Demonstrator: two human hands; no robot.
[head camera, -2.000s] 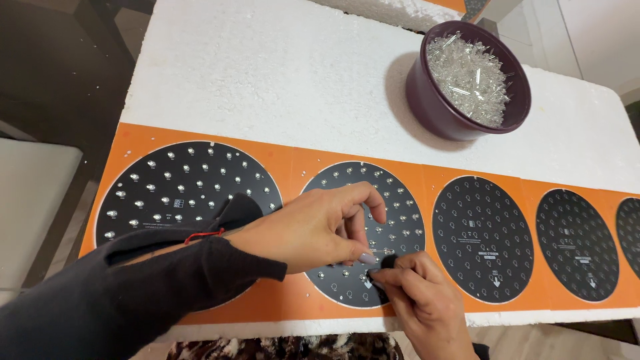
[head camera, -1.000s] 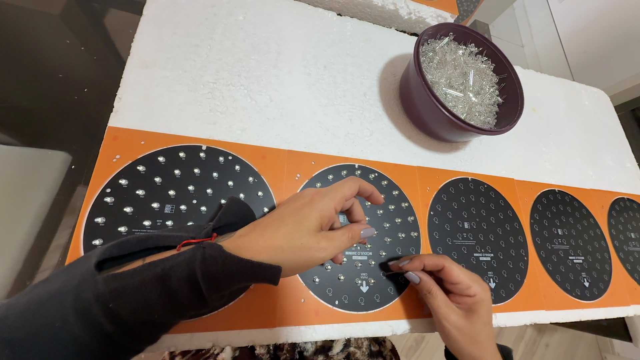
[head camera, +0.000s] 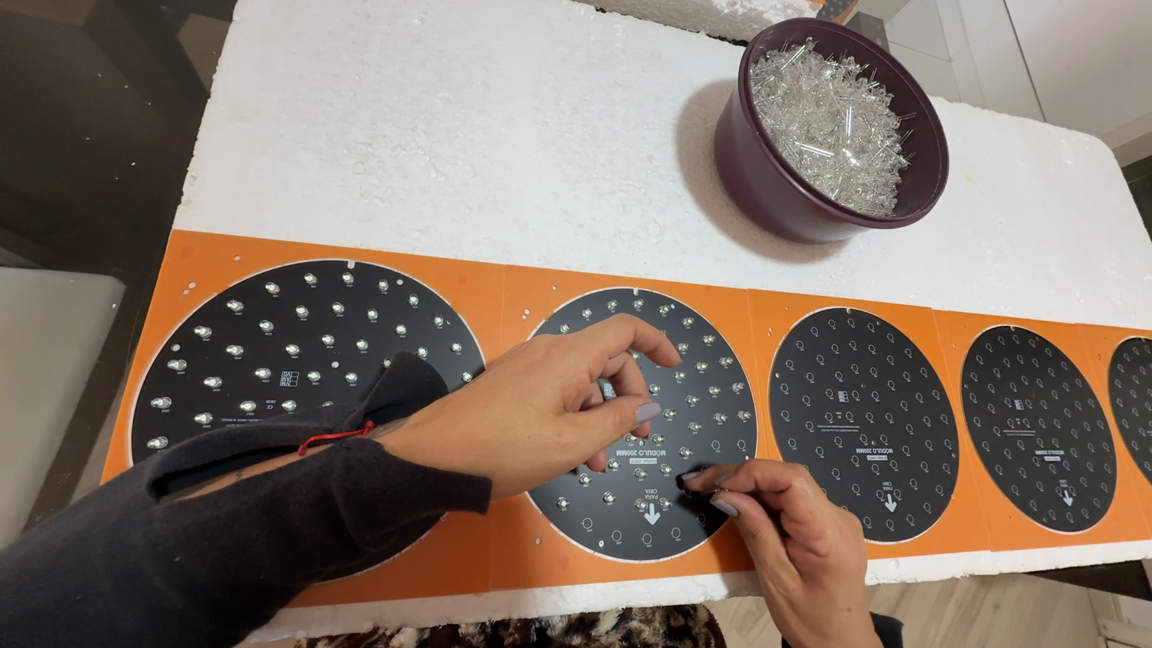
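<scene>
My left hand (head camera: 549, 405) hovers over the second round black circuit board (head camera: 666, 450), fingers bent and apart, with nothing visible in them. Low over the right part of that board is my right hand (head camera: 783, 531), its thumb and index finger pinched; something tiny, likely a clear LED, seems to be between them, too small to tell surely. Clear LEDs stand in much of this board, while its lower edge shows bare printed outlines. The leftmost round board (head camera: 270, 351) carries rows of LEDs, partly hidden by my left sleeve. A dark purple bowl (head camera: 765, 189) holds a heap of clear LEDs (head camera: 828, 126).
Further round boards (head camera: 861, 405) (head camera: 1035, 423) with printed outlines continue rightward in the orange panels (head camera: 765, 315). The panels lie along the near edge of a white foam slab (head camera: 450, 135). A pale seat (head camera: 54, 378) is at the left; patterned furry cloth (head camera: 540, 630) shows below.
My right hand has moved right from beside the left fingertips, then slightly back left over the second board. The left hand stays over that board.
</scene>
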